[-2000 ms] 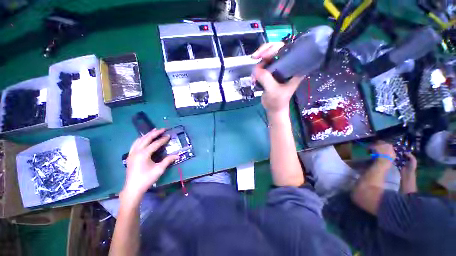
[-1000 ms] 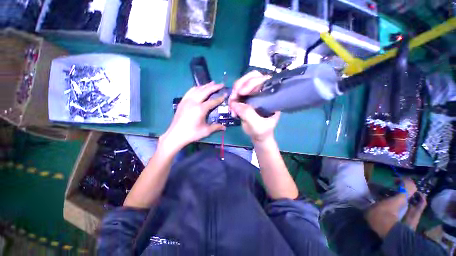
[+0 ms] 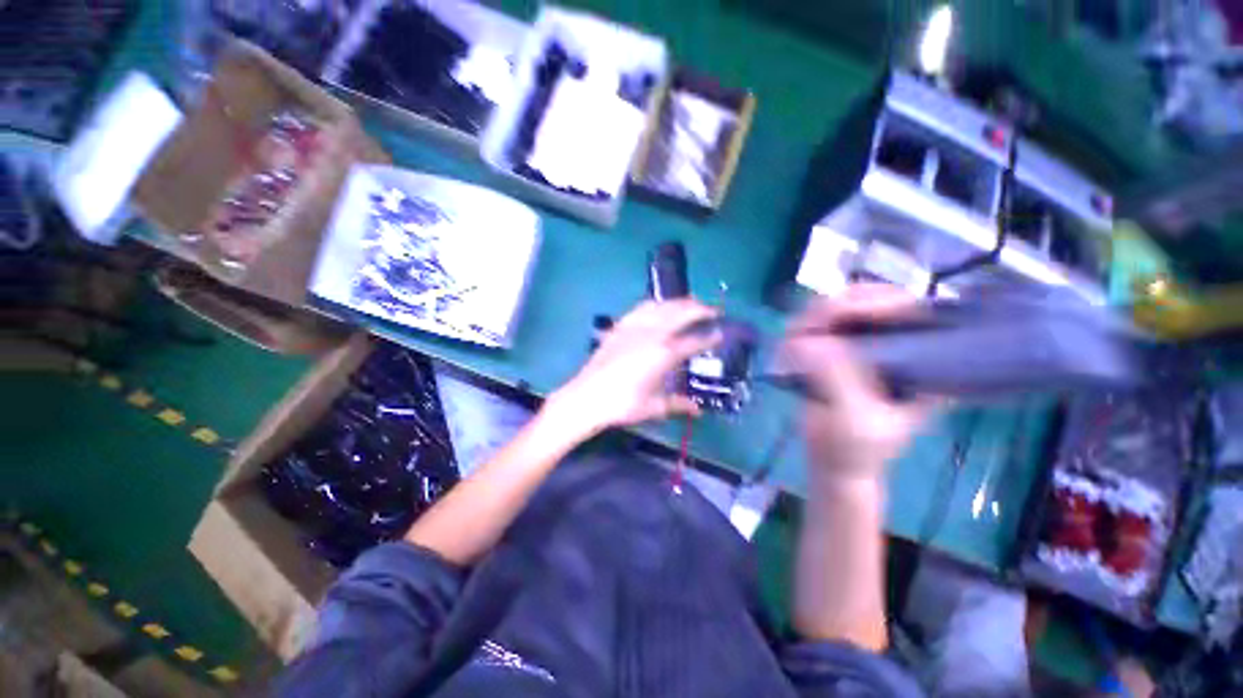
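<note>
The device housing (image 3: 717,368) lies on the green bench mat, with its black handle (image 3: 668,270) pointing away and a red lead wire (image 3: 683,454) hanging toward the bench's front edge. My left hand (image 3: 641,361) grips the housing's left side, covering part of it. My right hand (image 3: 852,375), blurred, is closed around the electric screwdriver (image 3: 995,348), which lies nearly level. Its front end is just right of the housing, apart from it. Whether a screw is on the bit cannot be seen.
White tray of silver-black metal parts (image 3: 519,280) at left, open brown carton (image 3: 205,177) beyond it. White parts boxes (image 3: 638,62) and a small yellow-brown box (image 3: 742,143) behind. Screw feeders (image 3: 941,102) back right, black tray with red bundles (image 3: 1159,600) far right. Floor-level carton (image 3: 259,532) below.
Over the last second, my right hand and the screwdriver have moved right, off the housing. My left hand still holds the housing. The view has turned and shifted left.
</note>
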